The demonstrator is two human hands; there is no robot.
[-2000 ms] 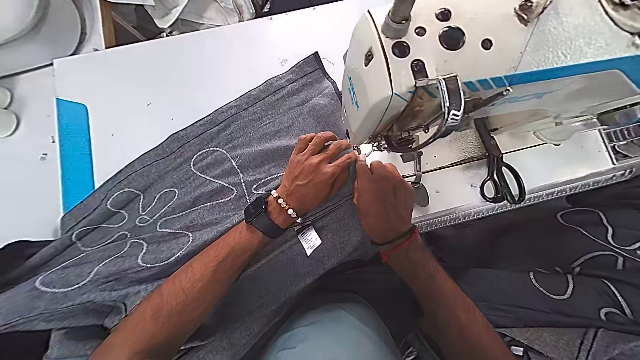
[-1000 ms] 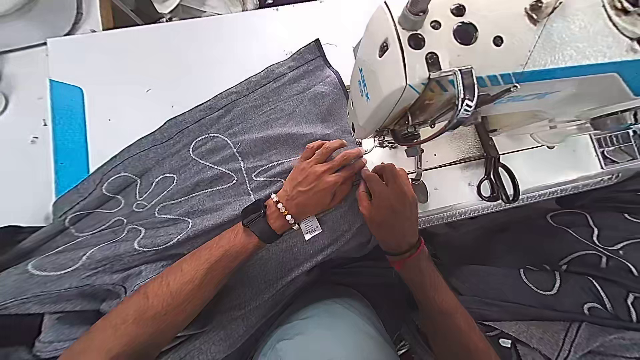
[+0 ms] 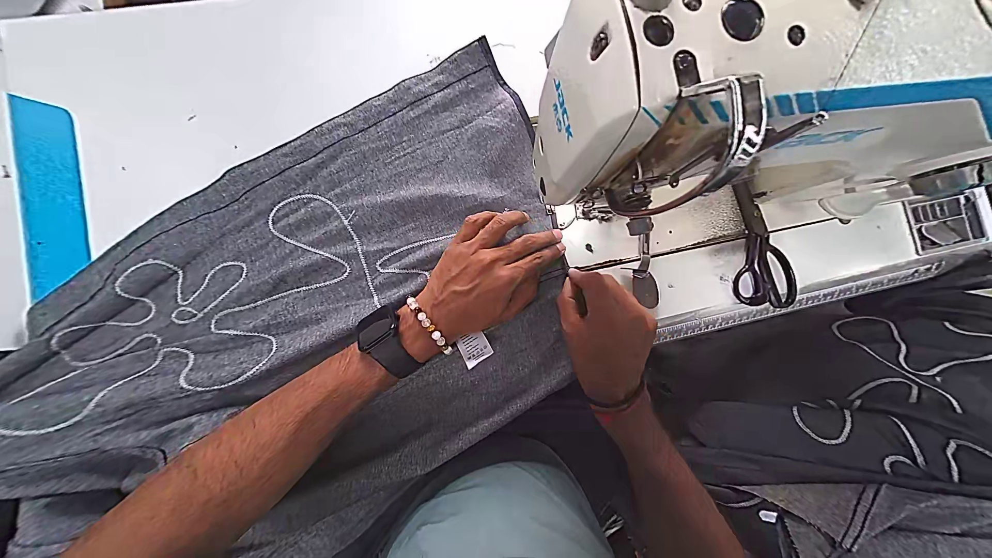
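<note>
A grey knit garment piece (image 3: pixel 434 170) with pale looping stitching lies across the machine bed, its right edge at the presser foot (image 3: pixel 567 215) of a white Jack sewing machine (image 3: pixel 597 101). My left hand (image 3: pixel 488 271) rests palm down on the cloth, fingers spread a little, fingertips by the edge just below the foot. Close to its right, my right hand (image 3: pixel 608 325) pinches the edge of the cloth between thumb and curled fingers. A small white care label (image 3: pixel 474 349) bearing writing shows beside my left wrist.
Black-handled scissors (image 3: pixel 763 271) hang or lean at the machine, right of the needle area. A measuring scale (image 3: pixel 798 298) runs along the table's front edge. Dark cloth with pale stitching (image 3: pixel 891 403) lies at the lower right. My knee is below the table edge.
Both hands stay near the presser foot. My right hand has moved down along the cloth edge, a little away from the foot. The view has shifted closer to the hands.
</note>
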